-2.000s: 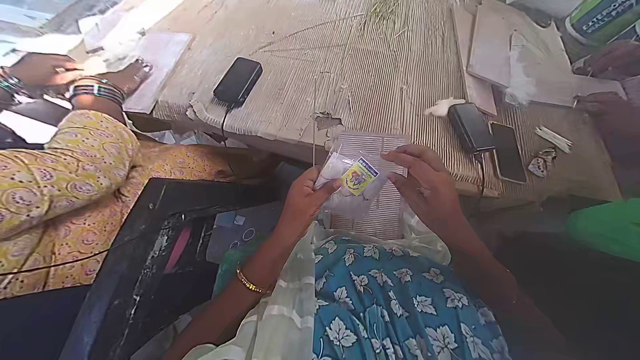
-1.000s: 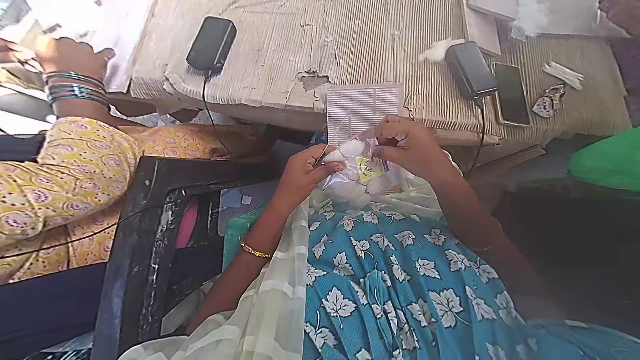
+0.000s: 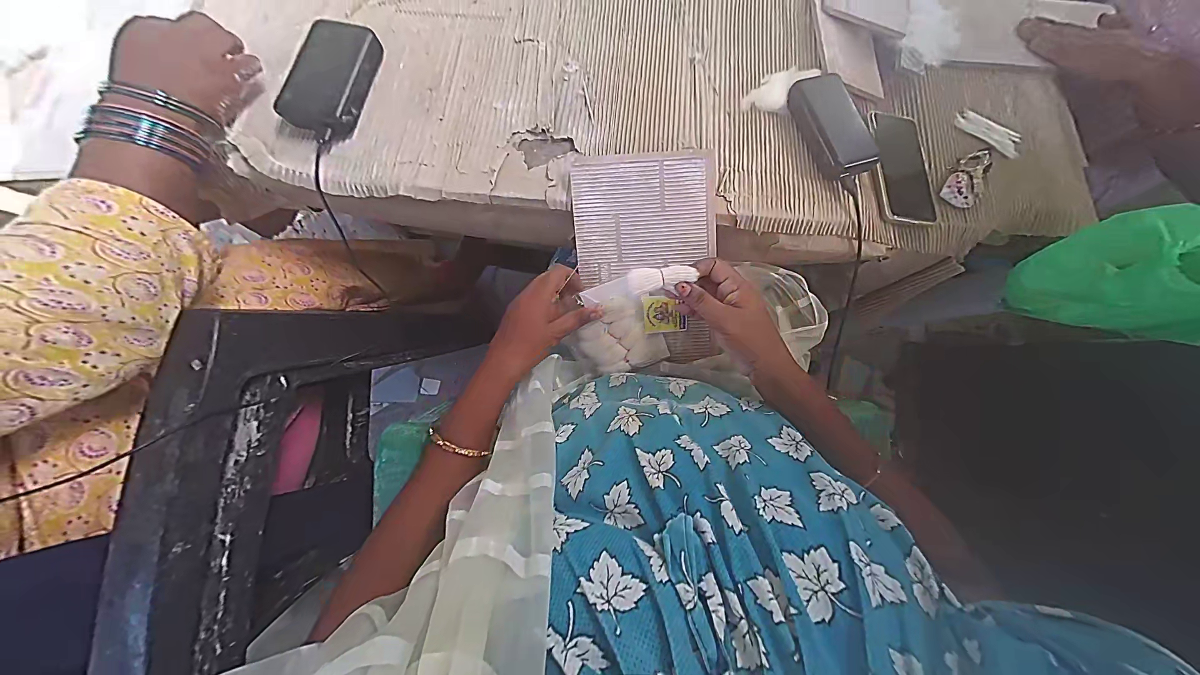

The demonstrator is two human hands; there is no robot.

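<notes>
My left hand (image 3: 548, 314) grips the left edge of a clear plastic bag (image 3: 614, 339) with bundles of white cotton wicks in it and a yellow label (image 3: 664, 315). At the bag's top right, my right hand (image 3: 731, 305) pinches a tied white bundle (image 3: 661, 278) between thumb and fingers; whether this bundle is fully inside the bag I cannot tell. Behind the bag a ribbed, pale board (image 3: 643, 211) leans over the table's near edge, its lower part partly hidden by the bag. The bag is held above my lap.
Corrugated cardboard covers the table (image 3: 469, 112). On it lie two black power banks (image 3: 330, 77) (image 3: 832, 125) with cables, a phone (image 3: 903, 169), white sticks (image 3: 988, 133) and a keyring (image 3: 966, 178). A person's bangled arm (image 3: 155, 122) is at left, another person's hand (image 3: 1087, 52) at upper right, a green bag (image 3: 1116, 272) at right.
The label faced up near the bag's middle two seconds ago; now it sits at the right, and a tied white bundle shows at the bag's top by my right hand. The view has tilted down.
</notes>
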